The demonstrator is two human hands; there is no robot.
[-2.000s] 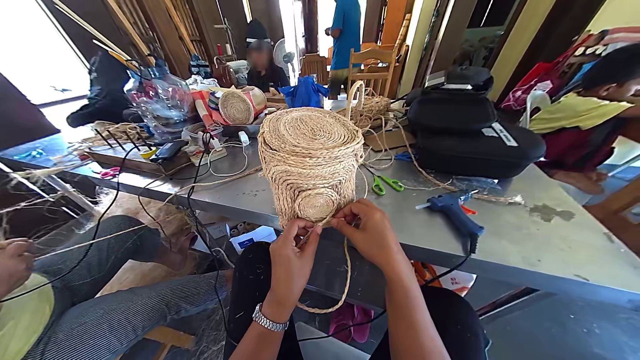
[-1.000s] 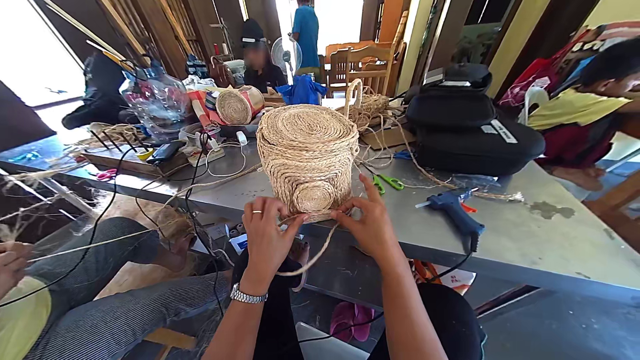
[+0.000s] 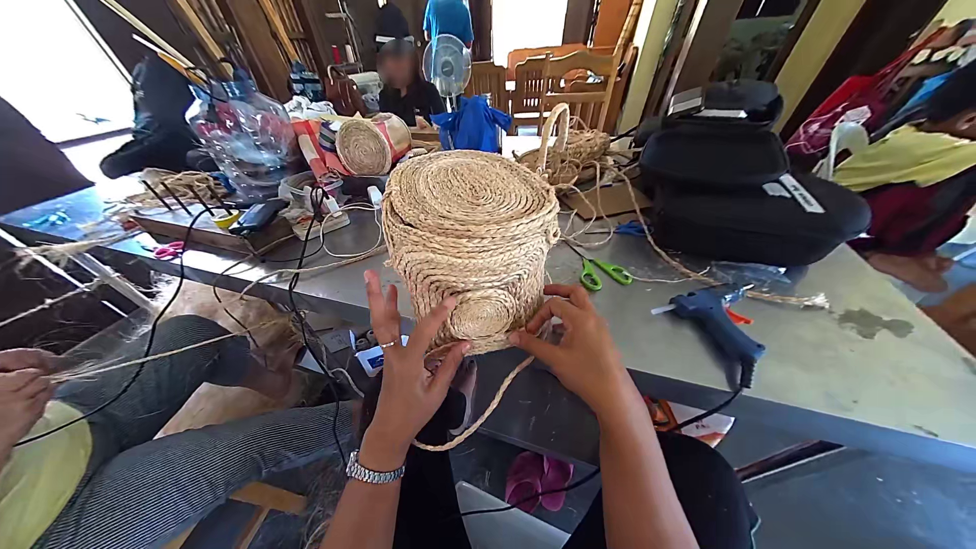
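Observation:
A round basket of coiled, braided natural-fibre rope [image 3: 473, 229] rests at the table's near edge, tilted a little, its spiral-coiled flat face up. A smaller coiled disc shows low on its side. At the basket's lower left, my left hand [image 3: 412, 354] touches the rim with its thumb, the other fingers spread. The thumb and fingers of my right hand [image 3: 572, 339] pinch the lower right edge, where the braided rope [image 3: 496, 400] leaves the basket and hangs in a loop below. A rope loop [image 3: 554, 137] stands up behind the basket.
Right of the basket lie green-handled scissors [image 3: 602, 274], a blue hot glue gun [image 3: 713, 320] with its cord, and black cases [image 3: 751, 198]. Cables and a wooden tray [image 3: 206, 229] are on the left. A co-worker's hands [image 3: 23, 389] hold fibre strands at far left.
My left hand has opened its fingers and spread them along the basket's lower left. My right hand remains near the lower right edge. The hanging rope loop has shifted.

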